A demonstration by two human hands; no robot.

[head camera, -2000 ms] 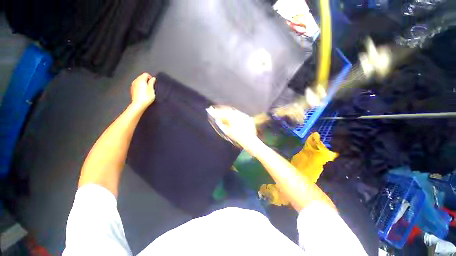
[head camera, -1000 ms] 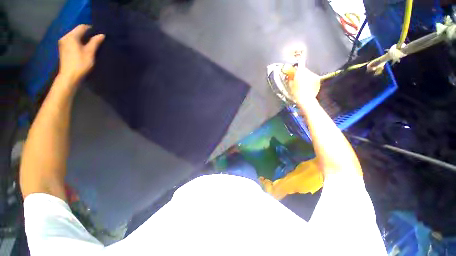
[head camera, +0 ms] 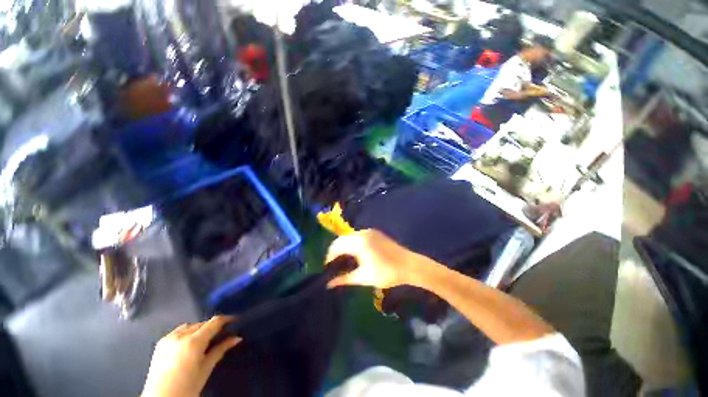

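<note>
My left hand [head camera: 190,353] and my right hand [head camera: 365,260] both hold a dark navy skirt [head camera: 279,341] by its upper edge, which is stretched between them. The skirt hangs down in front of me, its lower part cut off by the picture's bottom edge. The steam iron [head camera: 123,283] stands, blurred, on the grey pressing table cover [head camera: 70,341] at left, beside a pale block with red marks [head camera: 124,226]. Neither hand touches the iron.
A blue plastic crate [head camera: 293,233] with dark cloth stands beyond the skirt. Yellow-orange cloth [head camera: 335,220] shows by my right hand. Dark navy cloth [head camera: 427,217] lies ahead right, olive-brown cloth [head camera: 570,287] at right. A person [head camera: 512,81] sits at the far right behind crates.
The view has turned right. My right hand has let go of the iron, which now stands on the table, and has gripped the skirt. My left hand has closed on it. The skirt has been lifted off the table.
</note>
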